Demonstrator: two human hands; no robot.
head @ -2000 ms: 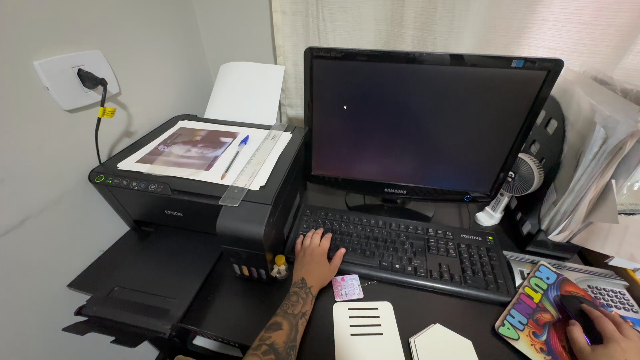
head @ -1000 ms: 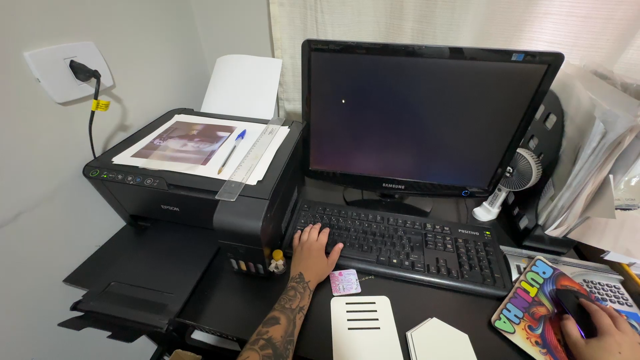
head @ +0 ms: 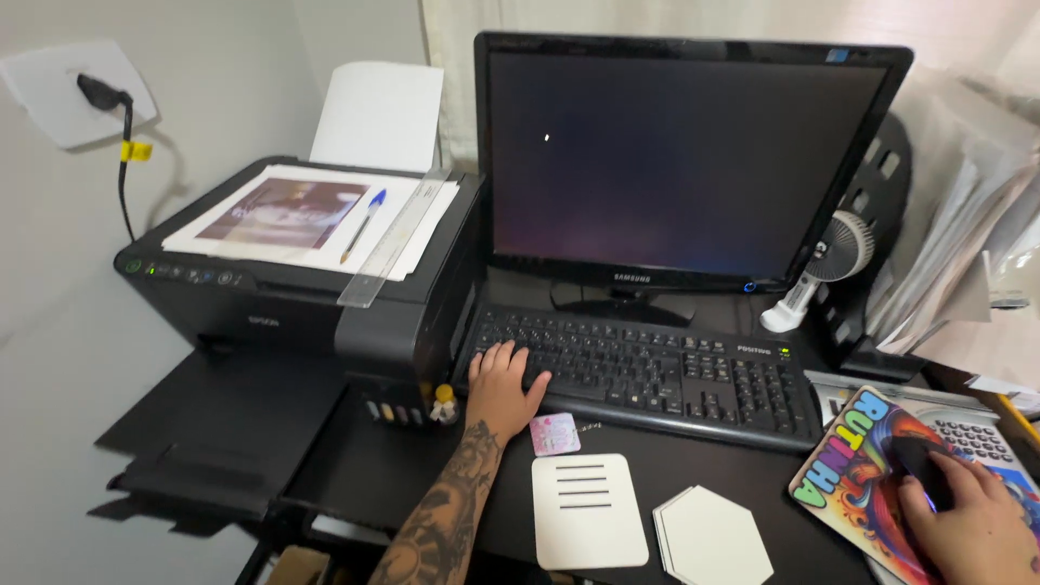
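My left hand (head: 505,392) rests palm down on the left end of a black computer keyboard (head: 634,370), fingers apart over the keys. At the lower right, my right hand (head: 967,512) is closed over a black computer mouse (head: 922,467), on a colourful mouse pad (head: 853,467) that bears lettering. Behind the keyboard stands a Samsung monitor (head: 674,162), its screen dark except for a small white pointer. A small pink patterned square (head: 556,434) lies beside my left wrist. Nearer me are a white rounded card with black lines (head: 589,528) and stacked white hexagonal pieces (head: 713,536).
An Epson printer (head: 268,317) stands left, carrying printed sheets (head: 284,215), a blue-capped pen (head: 363,227) and a clear ruler (head: 394,240). A small white fan (head: 841,248) and upright papers (head: 946,252) are at right. A plug (head: 101,93) sits in the wall outlet.
The view has shifted slightly. My left hand stays on the keyboard and my right hand stays on the mouse, which has moved slightly on the pad.
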